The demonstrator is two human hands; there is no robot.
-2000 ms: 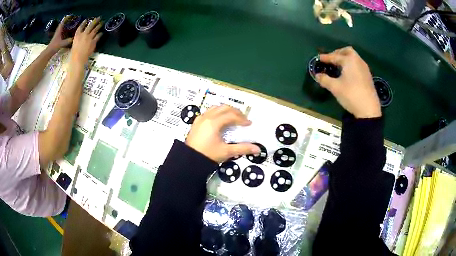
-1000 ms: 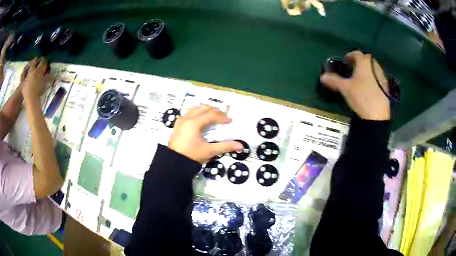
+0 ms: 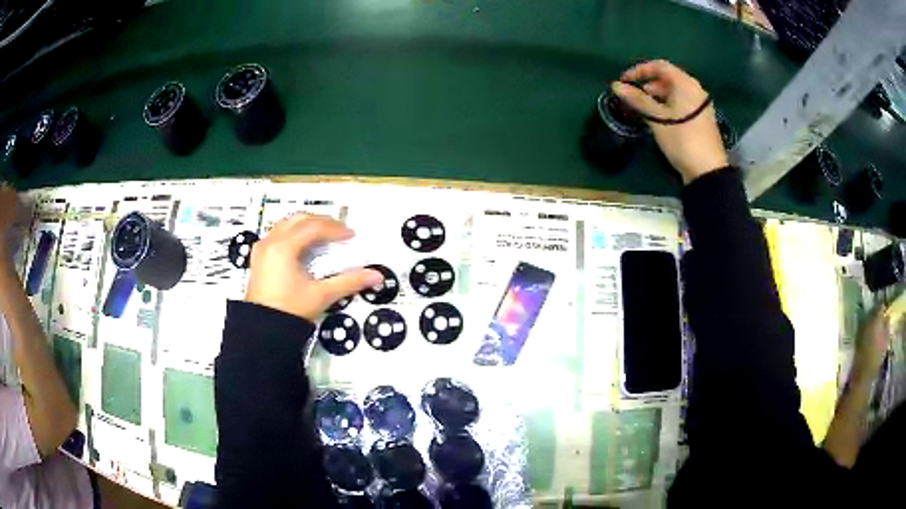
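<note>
My right hand (image 3: 678, 117) is over the belt, with thumb and fingertips together at the top edge of a black cylindrical housing (image 3: 608, 144). Whether they grip anything is unclear. A thin black cord or band crosses that hand. My left hand (image 3: 296, 266) rests over the bench with thumb and fingers apart, holding nothing visible. Its thumb tip touches a black round disc with pale spots (image 3: 378, 284). Several more discs (image 3: 431, 277) lie around it, one left of the hand. A shiny clear blister tray (image 3: 507, 452) with dark discs lies in front.
A sample unit (image 3: 149, 251) stands on the bench at left. A smartphone (image 3: 651, 323) lies right of a printed phone picture. More housings (image 3: 248, 104) stand on the green belt (image 3: 427, 109). A pale bar (image 3: 830, 94) crosses at right. People's arms show at both sides, near yellow sheets (image 3: 807, 333) at right.
The view has turned right, bringing the smartphone and an arm at the right into sight. My right hand's fingertips have drawn together at the housing's top edge. My left hand keeps its spread pose.
</note>
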